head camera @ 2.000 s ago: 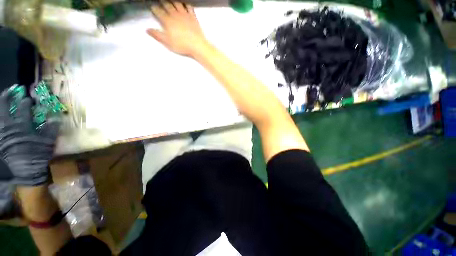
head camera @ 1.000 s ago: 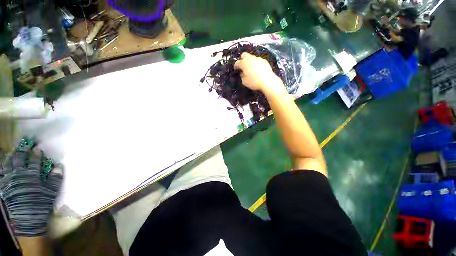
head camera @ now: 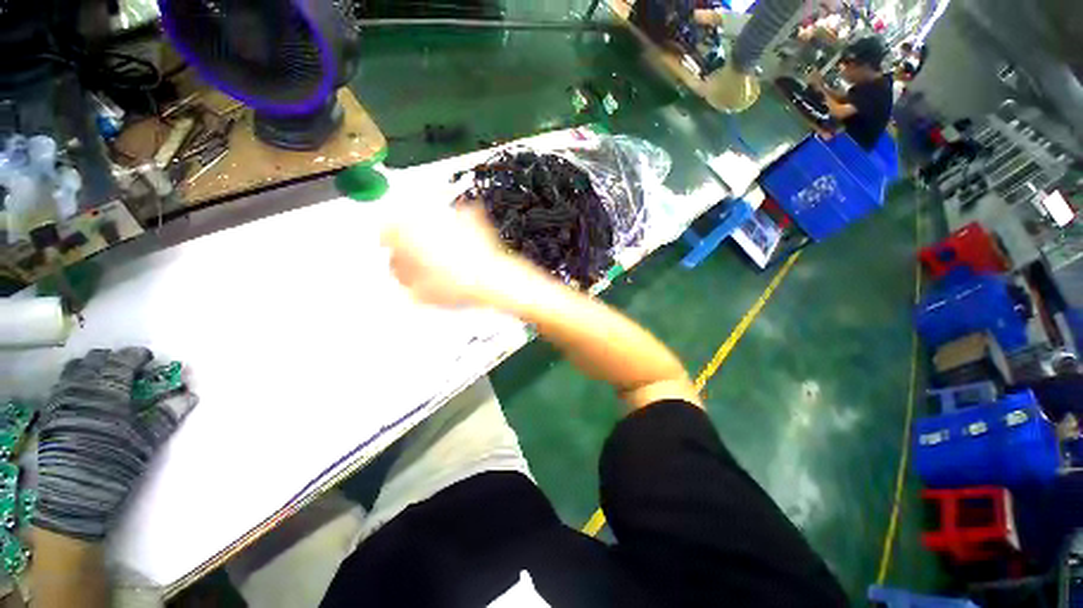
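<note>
My left hand (head camera: 101, 434), in a grey striped knit glove, is at the left on the white bench top (head camera: 273, 321). It holds a small green circuit board (head camera: 159, 382) between thumb and fingers. My bare right hand (head camera: 439, 255) is blurred over the bench, just left of the black cable pile (head camera: 546, 214); whether it holds a cable cannot be made out. The pile lies partly in a clear plastic bag (head camera: 635, 178). More green boards (head camera: 12, 487) lie at the far left edge, beside my gloved hand.
A purple-rimmed fan (head camera: 255, 54) and tools stand on a wooden board (head camera: 356, 140) behind the bench. A green round pad (head camera: 362, 181) is at the far edge. A white roll (head camera: 33, 322) lies left. Blue crates (head camera: 819, 184) and a seated person (head camera: 865, 95) are beyond, right.
My right hand has moved left, off the cable pile. My gloved hand has moved inward over the bench, a board now clearly showing at its fingertips. The view has shifted, showing more floor at the right.
</note>
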